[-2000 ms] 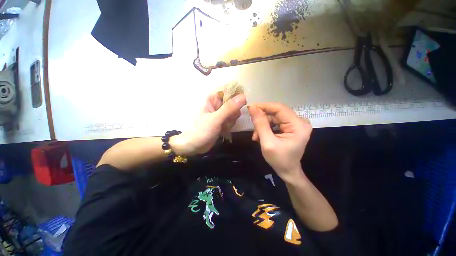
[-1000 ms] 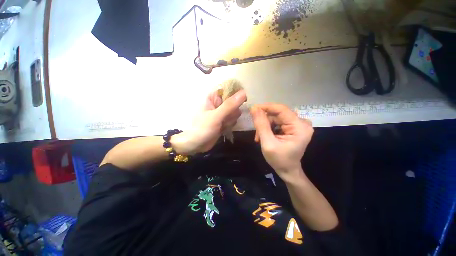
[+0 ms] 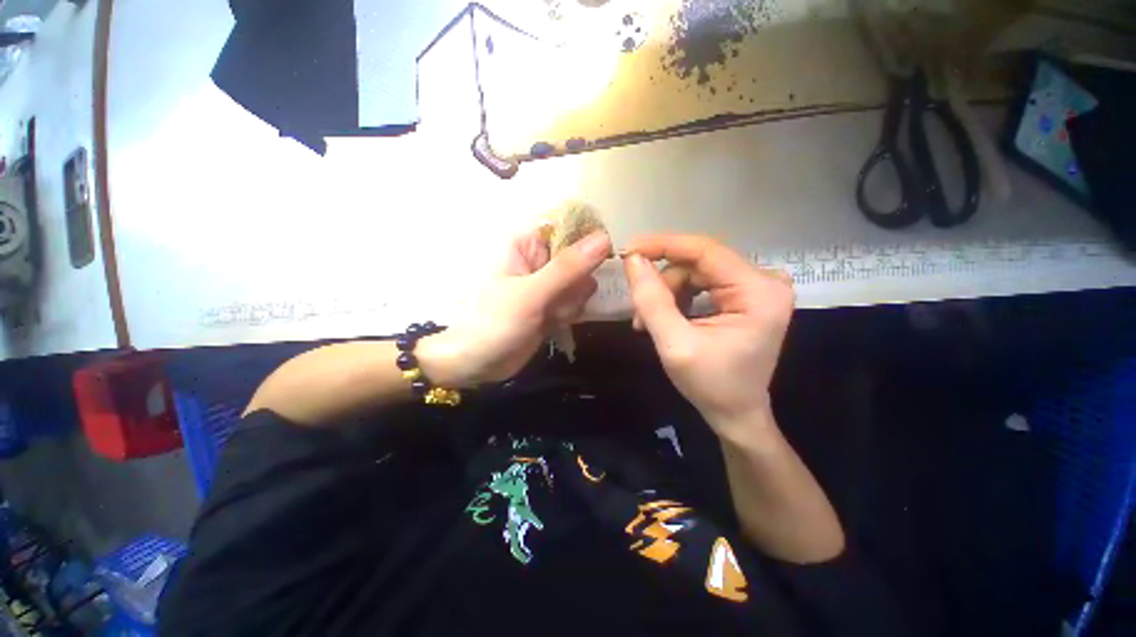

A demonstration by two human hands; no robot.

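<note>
A pale beige tuft of thread or small scrap (image 3: 576,225) is held in my left hand (image 3: 530,305), with loose ends hanging below the fingers near the table's front edge. My left wrist wears a dark bead bracelet. My right hand (image 3: 716,317) is just right of the left, with thumb and forefinger pinched together close to the left thumb tip. A tiny pale bit shows at this pinch; it is too small to tell what it is.
Black-handled shears (image 3: 917,168) lie at the right, beside a phone (image 3: 1049,131) partly under black cloth. A black fabric panel (image 3: 297,69) lies at the upper left. A printed ruler (image 3: 872,266) runs along the table's front edge. A red basket (image 3: 127,404) stands below left.
My right hand has shifted slightly, turned a little, and its fingertips are nearer the left thumb. My left hand keeps the tuft. The whole view has moved slightly.
</note>
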